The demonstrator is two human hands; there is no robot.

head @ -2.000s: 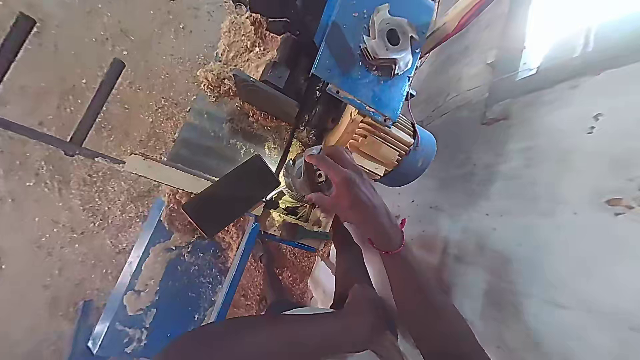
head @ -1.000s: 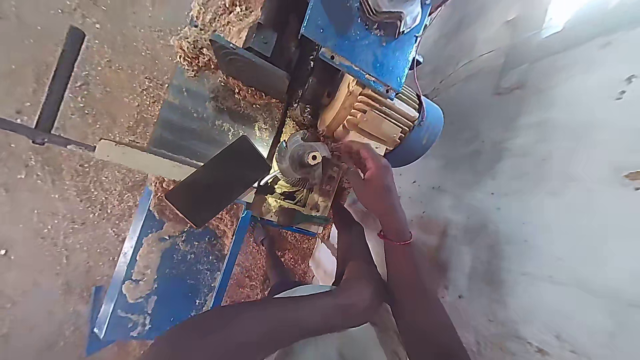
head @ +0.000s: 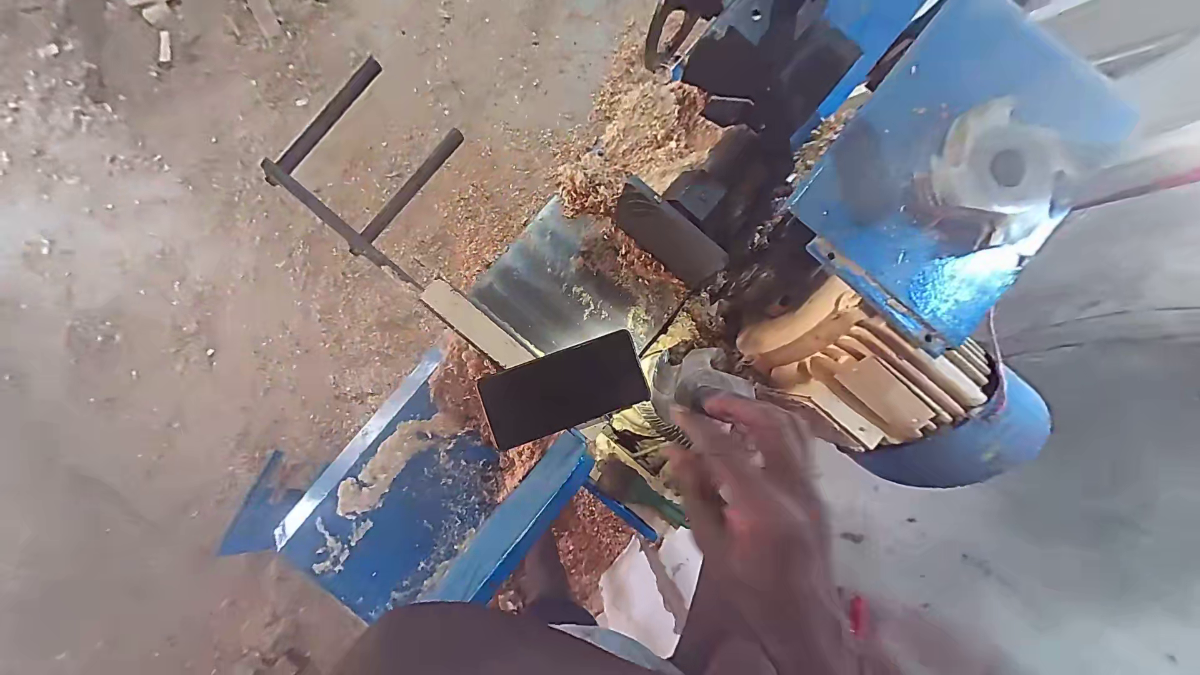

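Note:
My right hand (head: 750, 497), blurred and with a red band at the wrist, reaches up from the lower right. Its fingertips are at the lower edge of a toothed metal cutter head (head: 698, 375) on the machine; the blur hides whether they grip it. Just left of the cutter head is a flat black rectangular object (head: 562, 389) that looks like a phone. Another metal cutter head (head: 1003, 164) with a round centre hole lies on a blue metal plate (head: 891, 169) at the upper right. My left hand is out of view.
A finned electric motor (head: 872, 375) is beside my hand. Wood shavings (head: 647, 131) cover parts of the machine and floor. A dark metal bar frame (head: 323, 211) juts out at the upper left. Lower left is a blue sheet-metal panel (head: 412, 516); a pale wall (head: 1050, 562) stands right.
My right hand was on the machine's cutter head two seconds ago and just right of it one second ago; now its fingertips are at the lower edge. The view has shifted.

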